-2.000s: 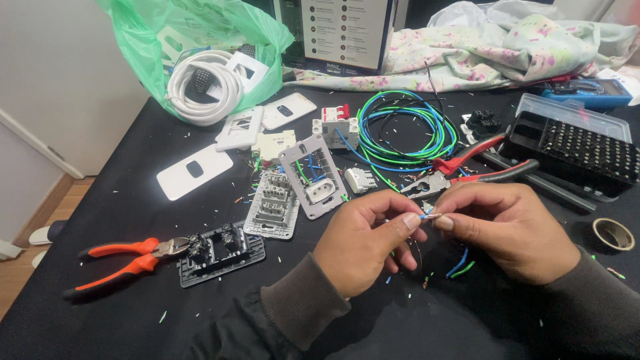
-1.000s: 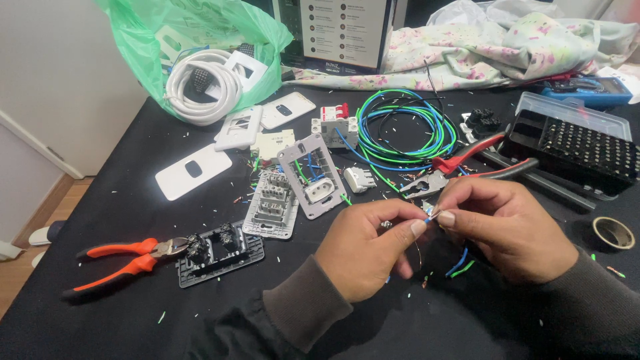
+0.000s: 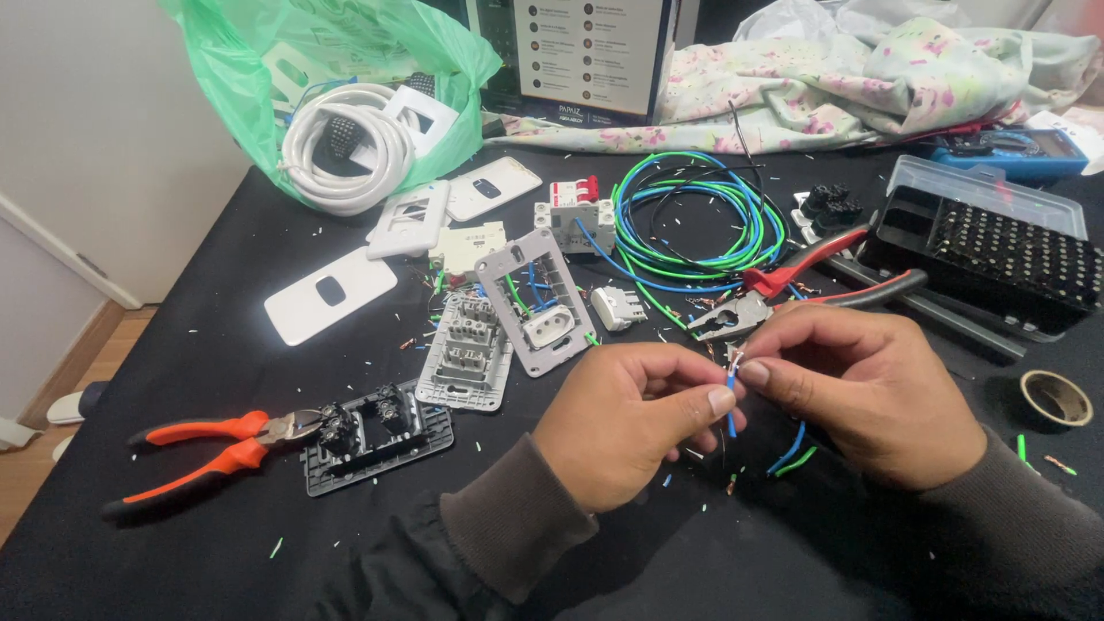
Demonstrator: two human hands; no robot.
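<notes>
My left hand (image 3: 642,414) pinches a short blue insulated wire (image 3: 731,404) between thumb and forefinger. At the wire's bare upper end, my right hand (image 3: 849,388) has thumb and forefinger closed on the strands. Just behind the fingers lie red-and-black combination pliers (image 3: 743,312) with their jaws apart. A white switch module (image 3: 617,308) rests left of them, near a grey mounting frame (image 3: 535,302) that holds a socket module (image 3: 549,326). Blue and green wire pieces (image 3: 789,453) lie below my right hand, partly hidden by it.
Orange-handled pliers (image 3: 203,448) touch a dark mounting frame (image 3: 379,453). Behind are white cover plates (image 3: 328,293), a circuit breaker (image 3: 573,211) and coiled wire (image 3: 634,250). A box of black connectors (image 3: 1018,259), a tape roll (image 3: 1056,398) and a multimeter (image 3: 1009,155) stand right. Clippings dot the black cloth.
The blue wire between my fingers has turned more upright and shows more clearly. My hands have shifted slightly while keeping their pinch. The tools and parts around them have not moved.
</notes>
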